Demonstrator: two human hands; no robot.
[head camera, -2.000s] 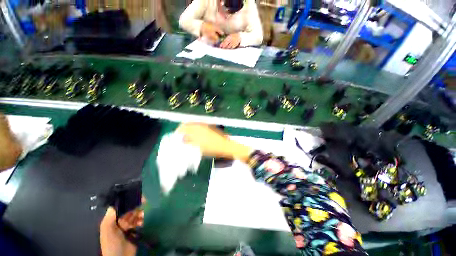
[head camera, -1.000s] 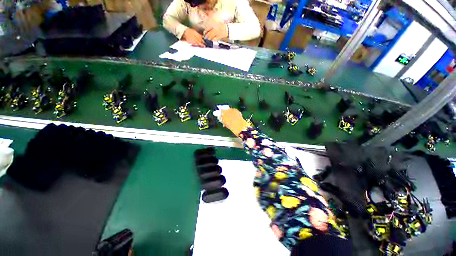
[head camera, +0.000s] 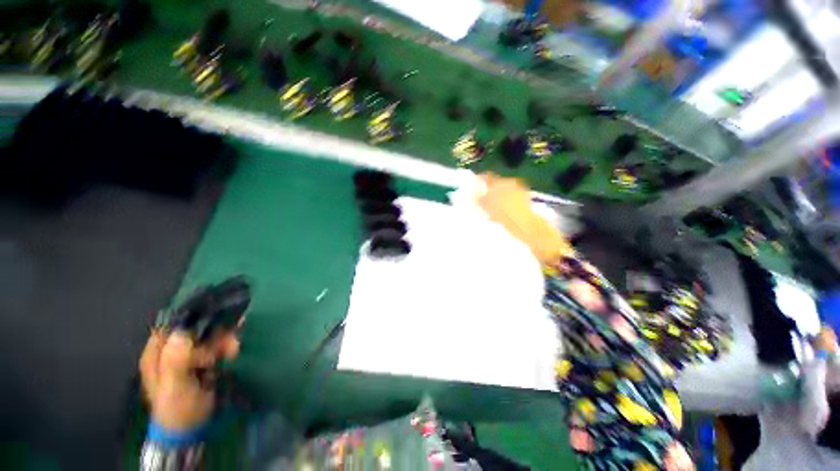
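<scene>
The view is blurred. My left hand (head camera: 182, 373) is at the lower left, closed around a black adapter housing (head camera: 214, 308) over the green bench. My right hand (head camera: 520, 213) reaches forward over the top right of the white paper sheet (head camera: 447, 313), near the pale rail. It holds a crumpled white cloth (head camera: 468, 188) at its fingertips. A row of several black housings (head camera: 389, 245) stands along the paper's upper left edge.
A dark stock of housings (head camera: 110, 147) lies on the dark mat (head camera: 83, 304) at left. Wired boards (head camera: 682, 322) are piled at right. Boards sit along the green conveyor (head camera: 419, 92) beyond the pale rail (head camera: 276, 136). Another person's hand (head camera: 826, 340) shows at the right edge.
My right hand has drawn back from over the conveyor to the paper's far side with the cloth. My left hand and its housing have come further into view. The camera view has shifted and tilted.
</scene>
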